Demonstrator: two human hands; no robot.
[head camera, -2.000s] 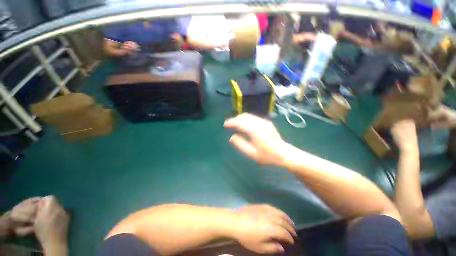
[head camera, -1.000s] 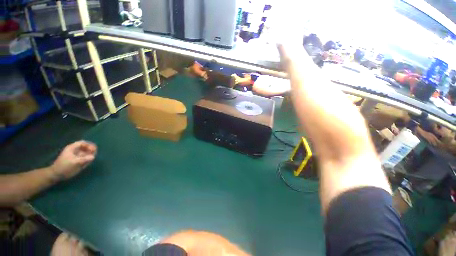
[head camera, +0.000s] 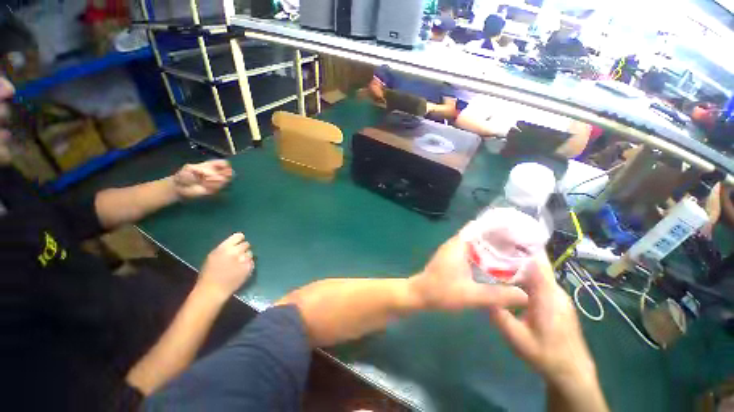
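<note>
A clear plastic bottle (head camera: 505, 237) with a white top and a red-and-white label is held up over the green bench, tilted away from me. It is slightly blurred. My left hand (head camera: 451, 278) grips it from the left side, with the thumb across its lower part. My right hand (head camera: 547, 322) closes on it from the right and below, its fingertips against the label area. The far side of the bottle and some fingers are hidden.
A black speaker-like unit (head camera: 412, 169) and an open brown carton (head camera: 309, 146) stand behind. A yellow-edged unit (head camera: 568, 233), looped white cord (head camera: 589, 296) and upright power strip (head camera: 670, 232) are right. Another person's hands (head camera: 229, 264) rest left, beside a pale rack (head camera: 244, 92).
The view has swung left. My right hand has come down from the overhead shelf area, and the bottle now shows in both hands. My left hand has risen from the bench edge.
</note>
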